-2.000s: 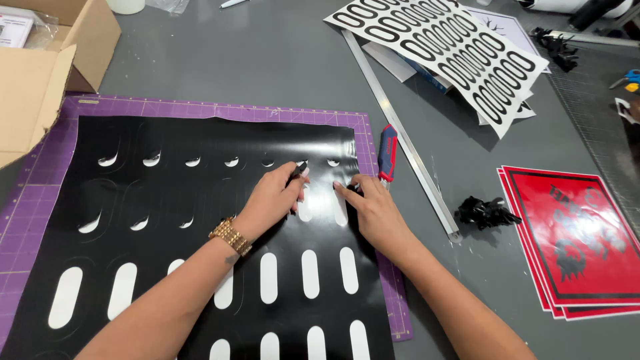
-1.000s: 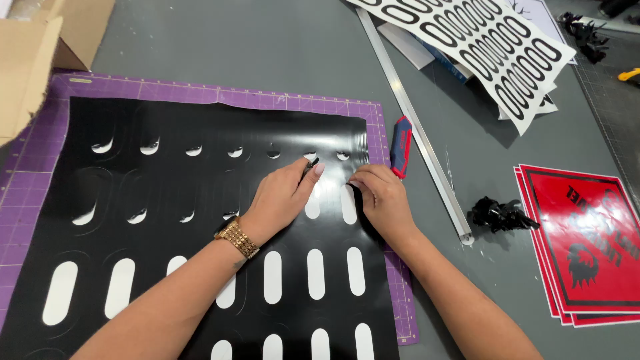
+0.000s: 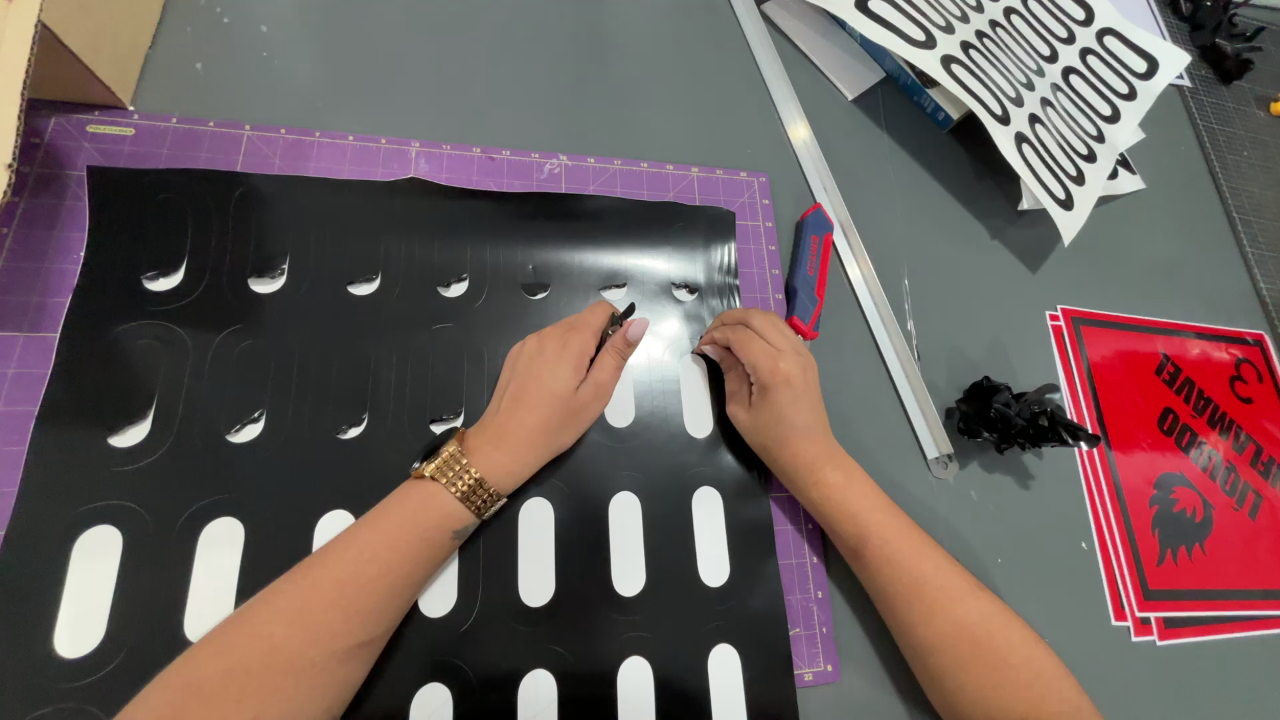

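A glossy black vinyl sheet [image 3: 300,225] with cut oval outlines lies over a purple cutting mat [image 3: 800,560]. White elongated ovals show in its lower rows, while small curled flaps mark the upper two. My left hand [image 3: 555,375] rests on the sheet, with a small black piece, perhaps vinyl, held between thumb and forefinger. Just to its right, my right hand [image 3: 765,380] pinches black vinyl at the top of a white oval [image 3: 696,398] near the sheet's right edge. The vinyl edge beside that hand is lifted.
Right of the mat lie a blue-and-red utility knife [image 3: 810,270], a metal ruler [image 3: 850,240] and crumpled black vinyl scraps [image 3: 1015,415]. Red hazard signs [image 3: 1180,480] are stacked at right. Printed oval sheets [image 3: 1060,100] lie at top right, a cardboard box [image 3: 95,50] at top left.
My right hand's fingers have drawn closer together at the oval. My left hand stays about where it was on the sheet. The view has shifted slightly.
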